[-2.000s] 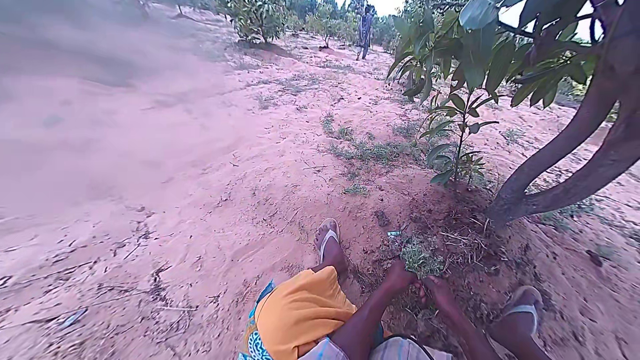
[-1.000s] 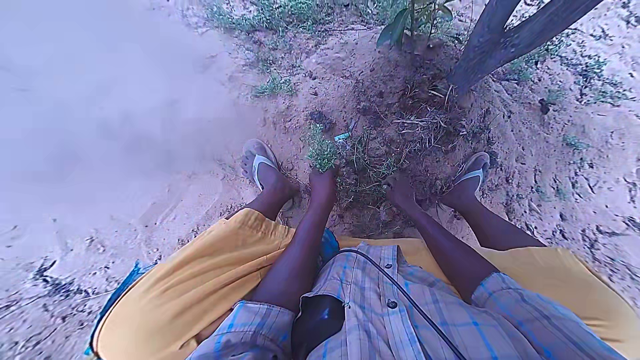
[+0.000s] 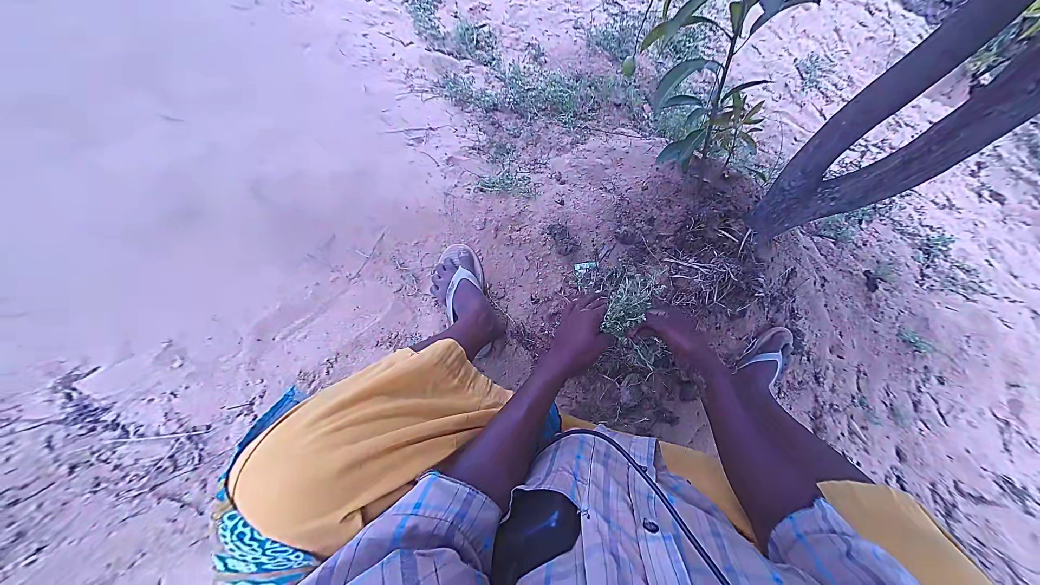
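Note:
Between my two hands is a tuft of small green weeds [image 3: 630, 305], close to the soil in front of me. My left hand [image 3: 582, 331] is at the tuft's left side, its fingers curled against the stems. On the other side, my right hand [image 3: 676, 329] touches or nearly touches the leaves; its fingertips are partly hidden. Loose uprooted-looking weeds [image 3: 642, 357] lie below and between the wrists. A small pale green and white scrap [image 3: 585, 266] lies just beyond my left hand.
A forked tree trunk [image 3: 792, 199] rises at the right, with a leafy shoot [image 3: 715, 106] beside it and dry grass [image 3: 707, 276] at its base. My sandalled feet [image 3: 465, 284] stand either side of the hands. Low weeds [image 3: 544, 89] grow farther off on sandy ground.
A second ago a green tuft was at my left hand, with my right hand apart from it; now both hands are close together around a tuft. The view has tilted downward since the oldest frame.

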